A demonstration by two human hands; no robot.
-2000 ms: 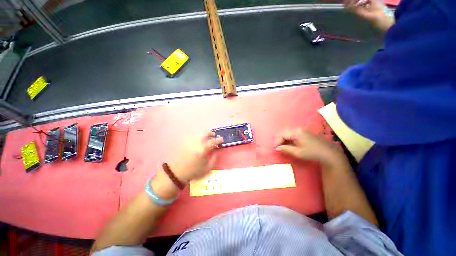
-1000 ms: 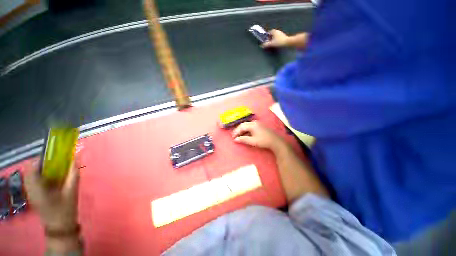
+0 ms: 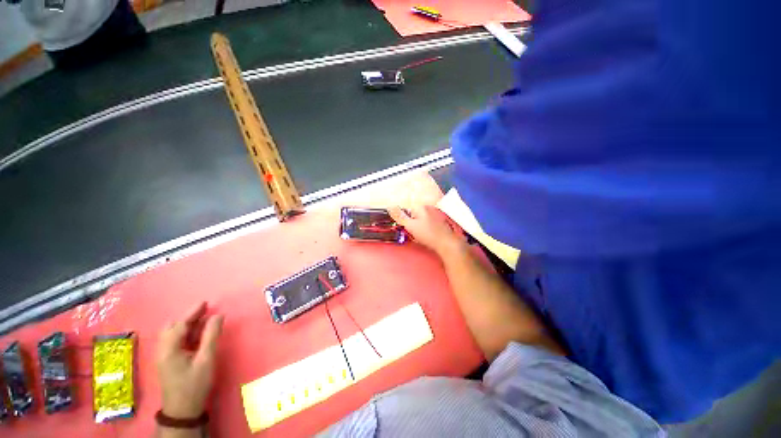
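Note:
A battery pack [image 3: 306,290] lies dark face up on the red mat, its red and black leads trailing over the pale label strip [image 3: 338,368]. A second dark-faced pack [image 3: 372,225] lies behind it to the right. My right hand [image 3: 426,228] has its fingertips on that pack's right end. My left hand [image 3: 188,355] is over the mat at the left, thumb and fingers apart, holding nothing. A yellow-faced pack [image 3: 114,377] lies left of it, beside dark packs [image 3: 54,372].
A coworker's blue sleeve [image 3: 514,171] and body fill the right side. A slotted orange-brown bar [image 3: 256,137] crosses the dark green belt [image 3: 154,180]. Another pack [image 3: 382,79] lies on the belt. More pale strips [image 3: 479,229] lie by the coworker. Crinkled clear film [image 3: 92,315] lies at the mat's left.
My left hand has let go of a yellow-faced pack, now on the mat at the left. The pack by my right hand now shows its dark face. The coworker's hand has left the belt.

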